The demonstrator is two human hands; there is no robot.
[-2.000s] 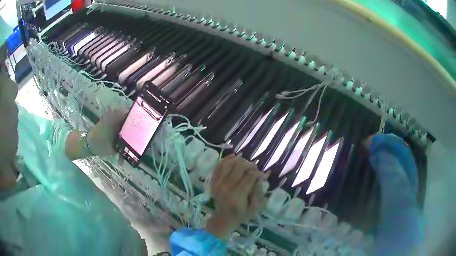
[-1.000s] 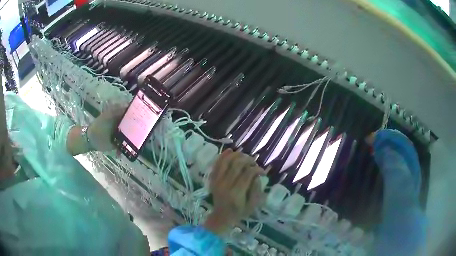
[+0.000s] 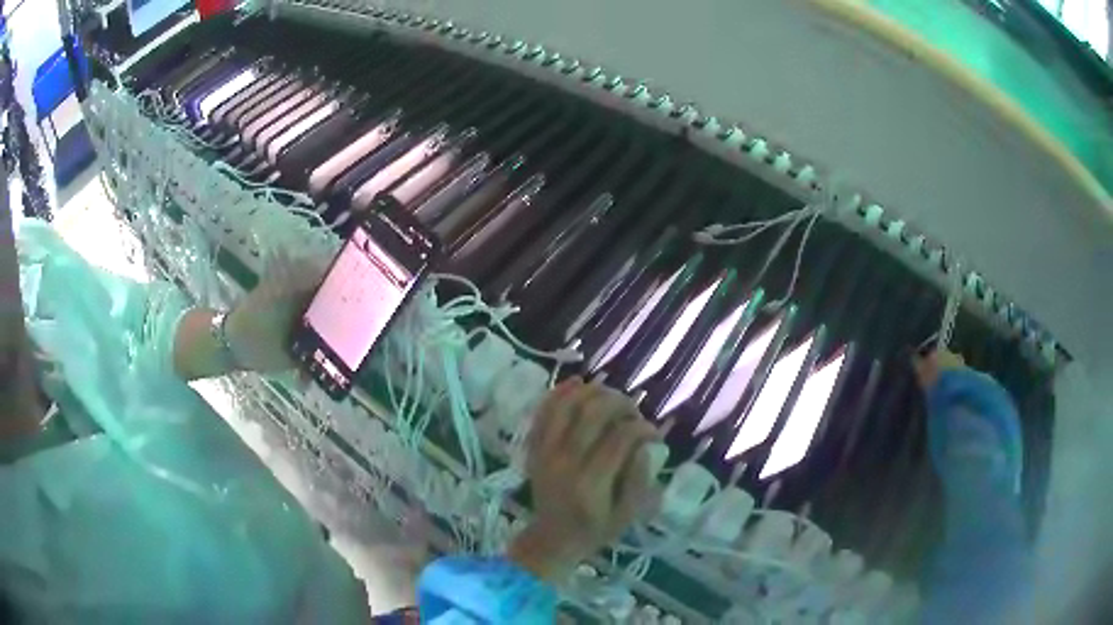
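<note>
Smartphones stand on edge in a long black slotted holder (image 3: 684,183); several near the right show glowing white screens (image 3: 806,409). My left hand (image 3: 590,454), in a blue cuff, is at the holder's front edge, over the row of white charger plugs (image 3: 720,513). Its fingers are bent down beside a white plug; whether they grip it is unclear. My right hand (image 3: 937,366) is at the holder's right end, beyond the lit phones. Only a small part shows past the blue sleeve, and its fingertips are hidden or blurred.
Another person's hand (image 3: 275,320), at a pale green sleeve, holds a phone with a lit pinkish screen (image 3: 356,299) over the shelf front at left. White cables (image 3: 427,403) hang along the front edge. A grey panel (image 3: 854,92) runs behind the holder. A blue object (image 3: 55,79) is at far left.
The view has shifted slightly, moving the rack a little to the right in the picture. My right sleeve sits slightly lower and more of my right hand shows. The other person still holds the phone.
</note>
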